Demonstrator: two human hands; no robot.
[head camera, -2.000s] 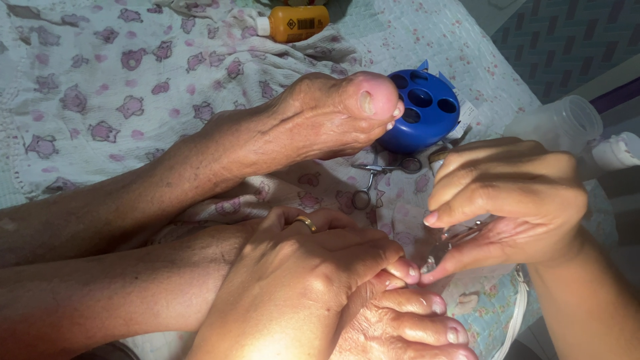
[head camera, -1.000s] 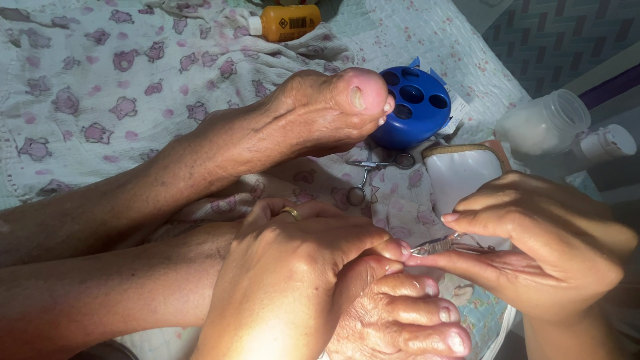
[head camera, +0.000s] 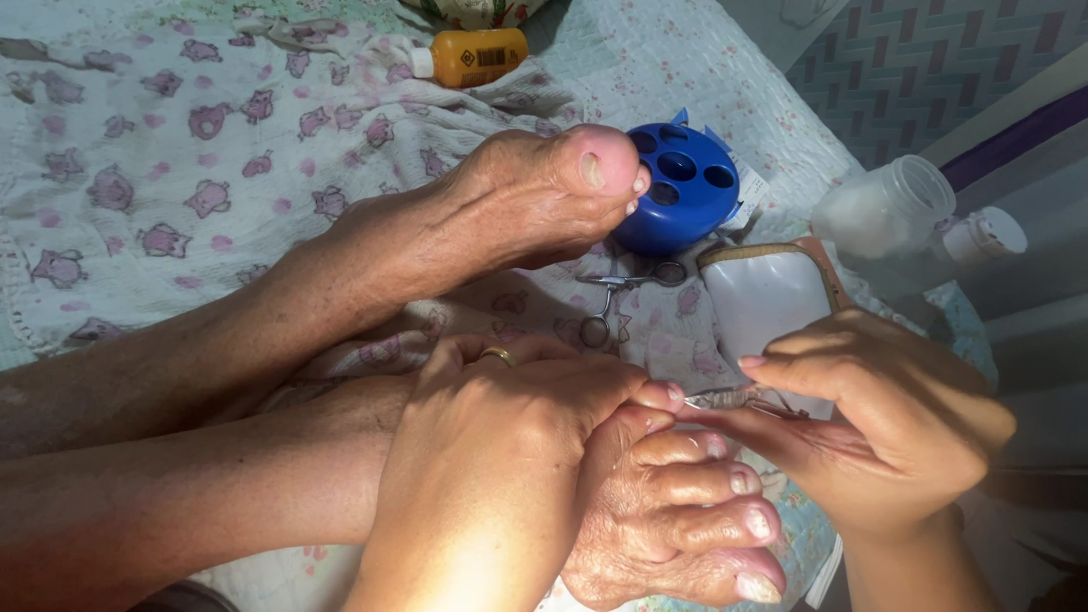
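Observation:
My left hand (head camera: 510, 433), with a gold ring, lies over the nearer foot (head camera: 629, 518) of another person. Its thumb and index finger grip the smallest toe of that foot. From the right, my right hand (head camera: 884, 416) holds a metal cuticle nipper (head camera: 722, 398), its tip at the nail of the gripped toe. The person's other foot (head camera: 544, 183) rests farther up on the cloth, its toes beside a blue holder with round holes (head camera: 680, 191). Small metal scissors (head camera: 605, 297) lie between the feet. Part of the nipper's handles is hidden by my fingers.
A clear zip pouch (head camera: 765, 293) lies behind my right hand. An open clear jar (head camera: 884, 204) and a white-capped bottle (head camera: 986, 234) stand at the right. An orange bottle (head camera: 480, 58) lies on the patterned cloth (head camera: 204, 161) at the top. A quilted cover (head camera: 722, 68) lies beneath.
My right hand first moved right and uncovered the clear pouch; the nipper's tip is now at the smallest toe. My left hand has stayed on the foot.

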